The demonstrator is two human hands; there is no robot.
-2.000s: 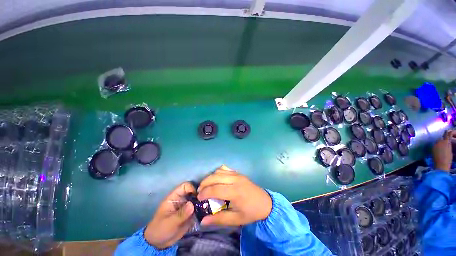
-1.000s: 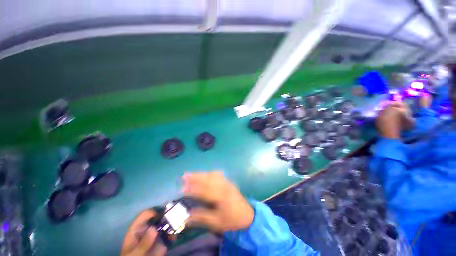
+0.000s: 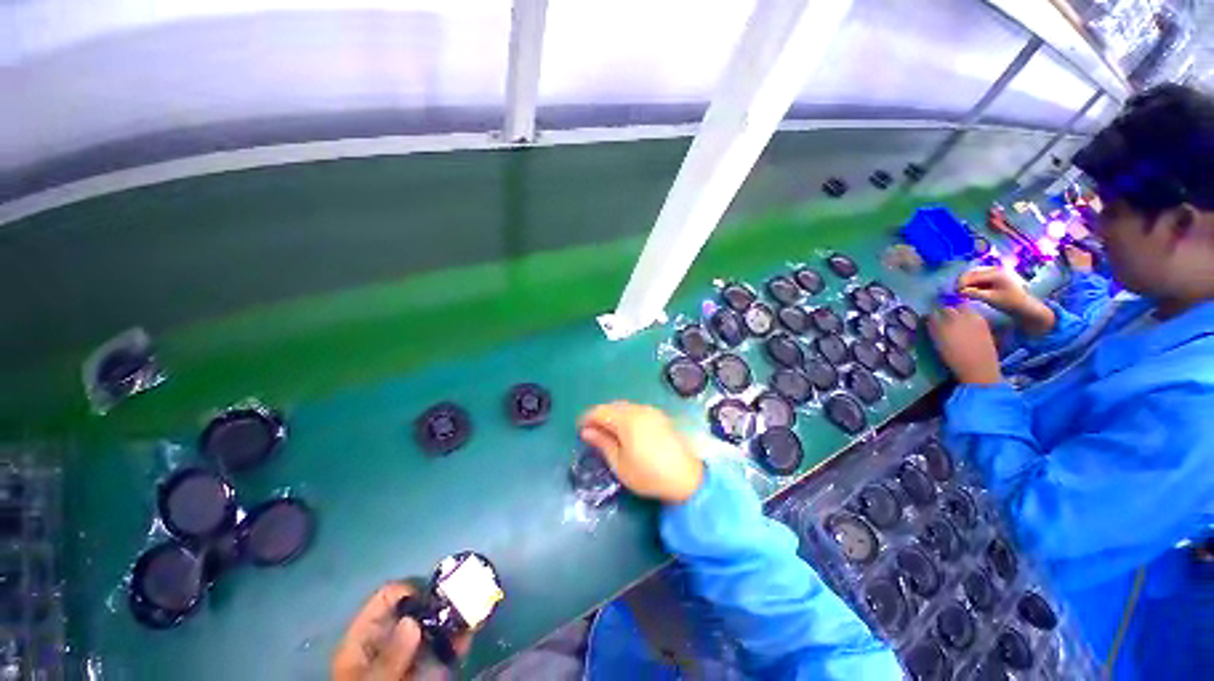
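Note:
My left hand (image 3: pixel 386 636), at the bottom edge, holds a round black unit (image 3: pixel 466 592) with a bright white-and-yellow piece on its face. My right hand (image 3: pixel 642 450) is over the bench, its fingers on a round black unit in clear film (image 3: pixel 594 482); the fingers partly cover it, and whether it is gripped or only touched is unclear. Two small black round parts (image 3: pixel 443 427) lie bare on the green bench beyond my hands. Several black discs on clear film (image 3: pixel 197 504) lie at the left.
Many black discs on film (image 3: pixel 788 351) cover the bench at right. A blister tray with discs (image 3: pixel 919 559) is below the bench edge. A person in a blue smock (image 3: pixel 1065 426) works at right, near a blue dish (image 3: pixel 940 234). A white upright (image 3: pixel 712 166) stands behind. Clear trays (image 3: pixel 33 572) are at far left.
My hands have moved apart. My right hand has left the unit in my left hand and is now at a film-wrapped disc on the bench. The view has turned right, showing more of the neighbour.

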